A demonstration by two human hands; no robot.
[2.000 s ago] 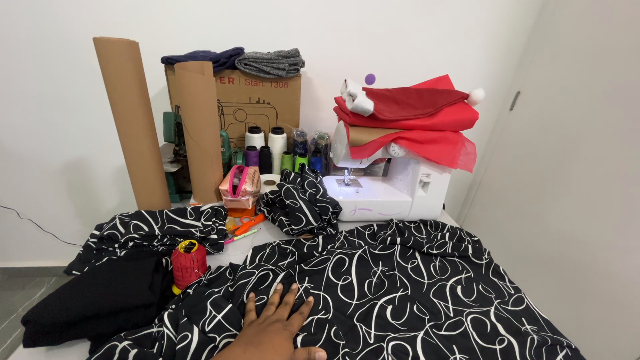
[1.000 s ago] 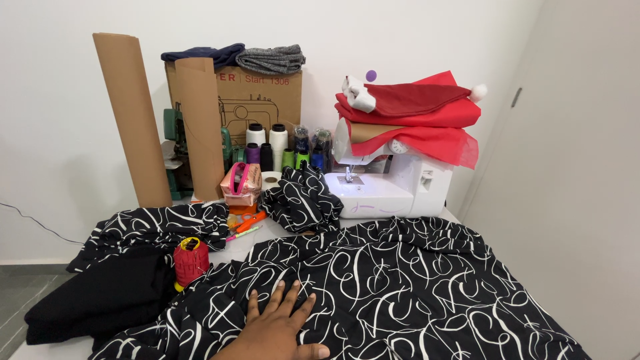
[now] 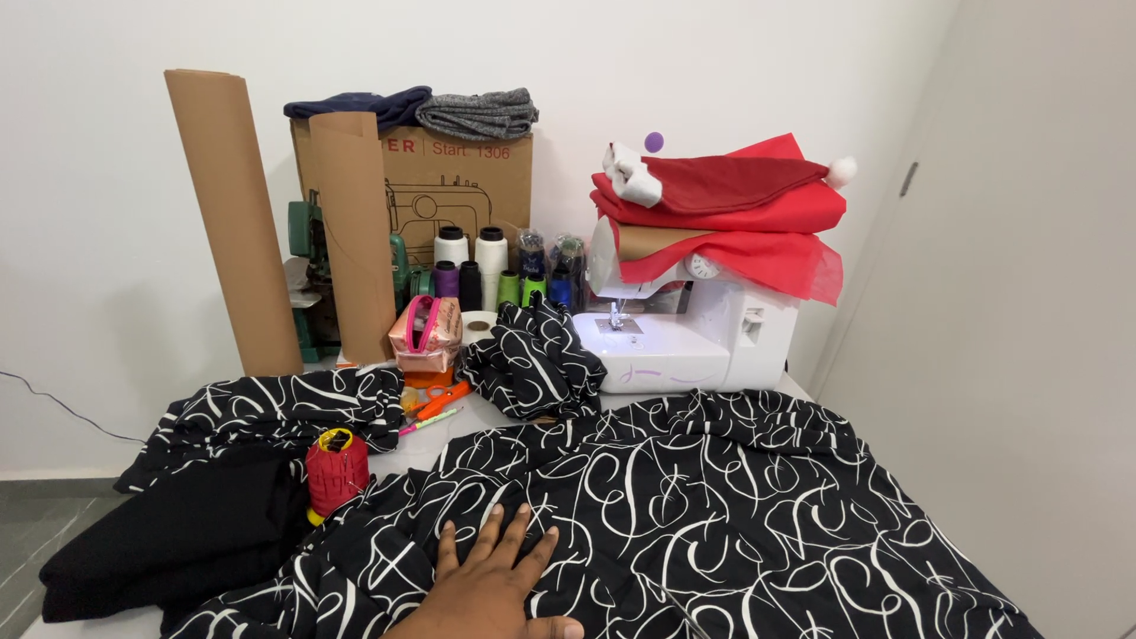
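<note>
My left hand (image 3: pixel 493 586) lies palm down with its fingers spread on a large black fabric with white swirling lines (image 3: pixel 710 497), which covers the front of the table. Nothing is held in it. My right hand is out of view. To the right of my left hand, a thin grey blade-like tip (image 3: pixel 683 612) shows at the bottom edge; the rest of it is hidden. Left of the hand, a red thread spool (image 3: pixel 337 475) with pins stuck in it stands beside a folded plain black fabric (image 3: pixel 177 537).
A white sewing machine (image 3: pixel 657 355) with its lamp lit carries red fabric and a Santa hat (image 3: pixel 737 185). Bundled patterned fabric (image 3: pixel 537 364), orange-handled scissors (image 3: pixel 444 399), a pink pouch (image 3: pixel 426 333), thread cones (image 3: pixel 491 266), brown paper rolls (image 3: pixel 235 231) and a cardboard box (image 3: pixel 461 195) stand behind.
The thin grey tip has come into view at the bottom edge, right of my left hand. My left hand stays spread on the patterned fabric.
</note>
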